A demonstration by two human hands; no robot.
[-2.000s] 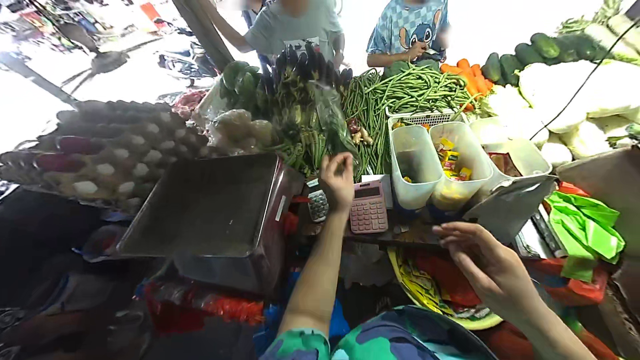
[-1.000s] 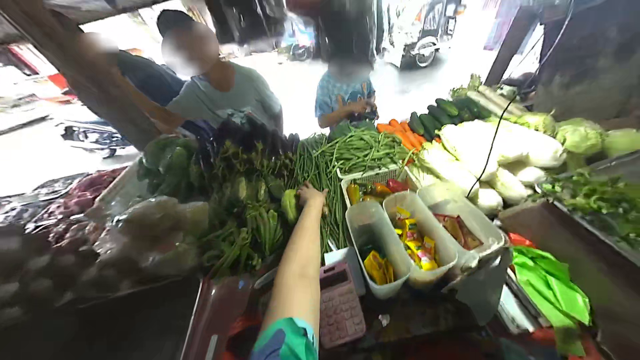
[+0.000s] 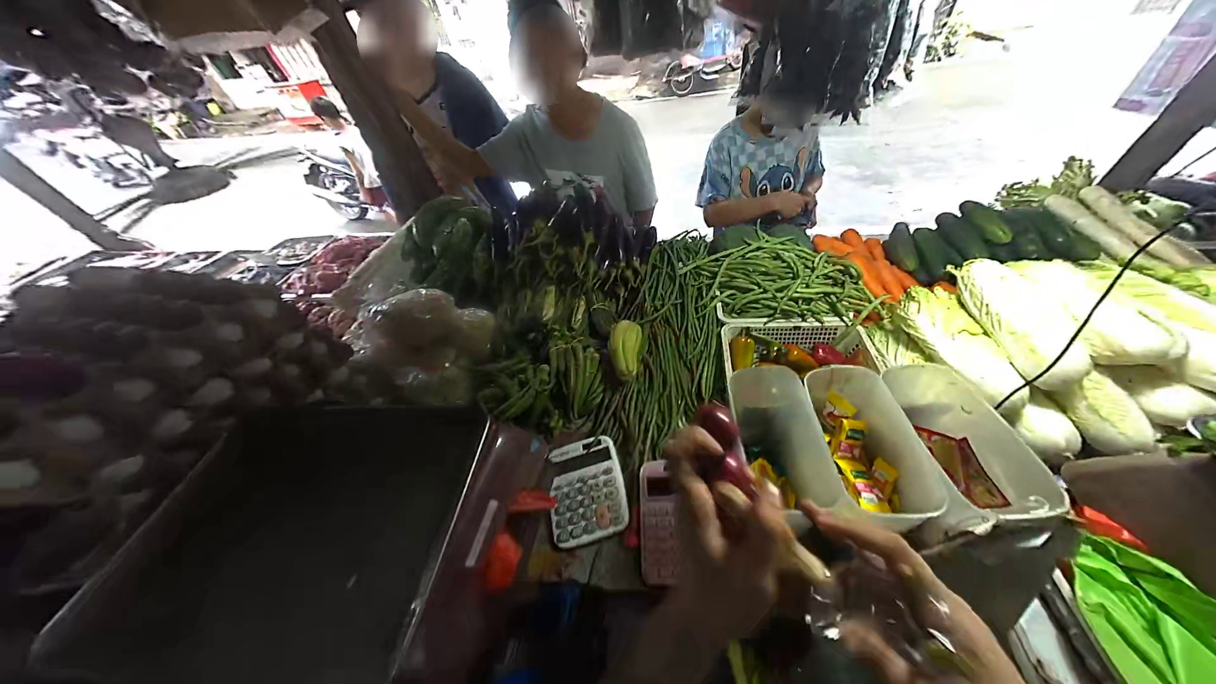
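My left hand (image 3: 717, 522) is closed around some red onions (image 3: 727, 446), which show above its fingers. Beside it, at the lower right of centre, my right hand (image 3: 883, 589) grips a clear plastic bag (image 3: 845, 608); what the bag holds is blurred. A pink calculator (image 3: 657, 532) lies just left of my left hand and partly behind it. Left of that rests a white calculator (image 3: 589, 494). Plastic bins (image 3: 774, 418) stand right behind my hands, with yellow packets (image 3: 860, 465) in the middle one.
A large dark tray (image 3: 275, 541) takes up the left front. Eggplants (image 3: 570, 228), long beans (image 3: 684, 323), green beans (image 3: 779, 275), carrots (image 3: 869, 261) and napa cabbages (image 3: 1035, 313) line the back. A green plastic bag (image 3: 1149, 598) lies at the right. Several people stand across the stall.
My left hand has come back from the vegetables and now holds red onions. My right hand, out of view one second ago, is back with a clear bag. The view has shifted.
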